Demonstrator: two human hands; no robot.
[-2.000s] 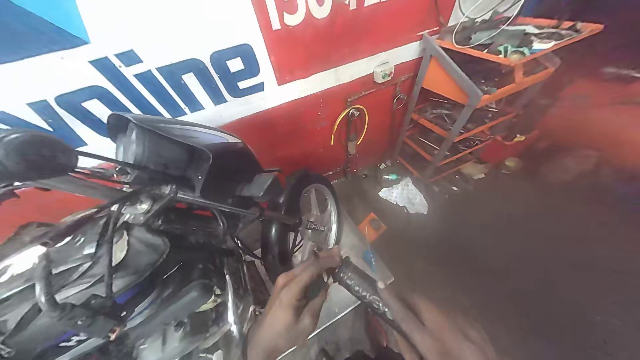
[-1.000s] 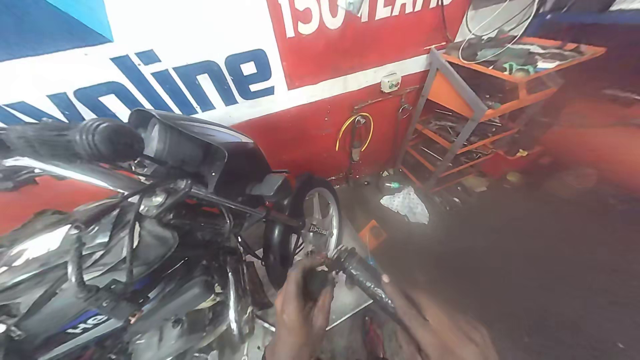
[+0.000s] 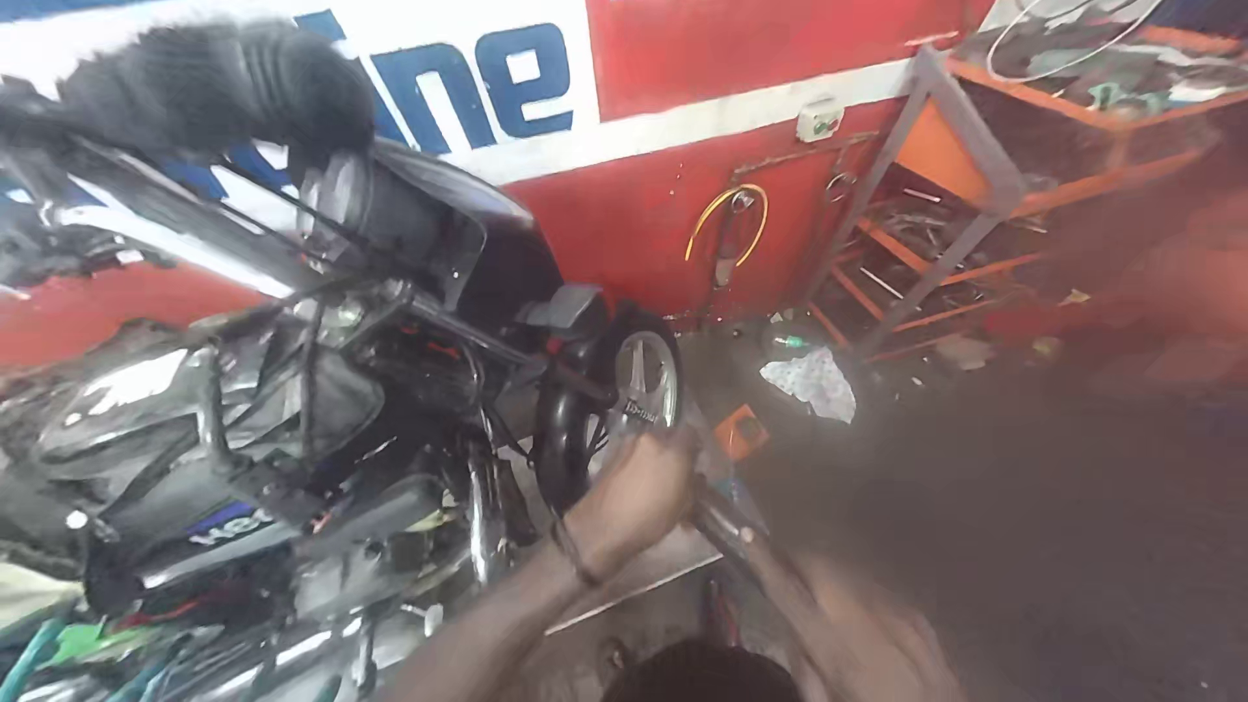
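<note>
A dark tubular part (image 3: 731, 531), probably a motorcycle fork or shock part, slants down to the right between my hands. My left hand (image 3: 643, 483) is closed around its upper end, a dark band on that wrist. Lower down, my right hand (image 3: 848, 604) lies along the part, blurred, its fingers hard to make out. To the left stands a partly stripped motorcycle (image 3: 322, 468) with its handlebar grip (image 3: 224, 88) high in view. Just beyond my left hand is the motorcycle's wheel (image 3: 648, 375) with a dark tire and silver spokes.
An orange and grey metal tool rack (image 3: 955, 146) with tools on its shelves stands by the red and white wall. A yellow hose (image 3: 760, 224) hangs there. A crumpled cloth or paper (image 3: 814, 382) and an orange piece (image 3: 741, 432) lie on the floor.
My left hand has closed around the upper end of the part, where its fingers were more spread before. The view has come nearer to the motorcycle.
</note>
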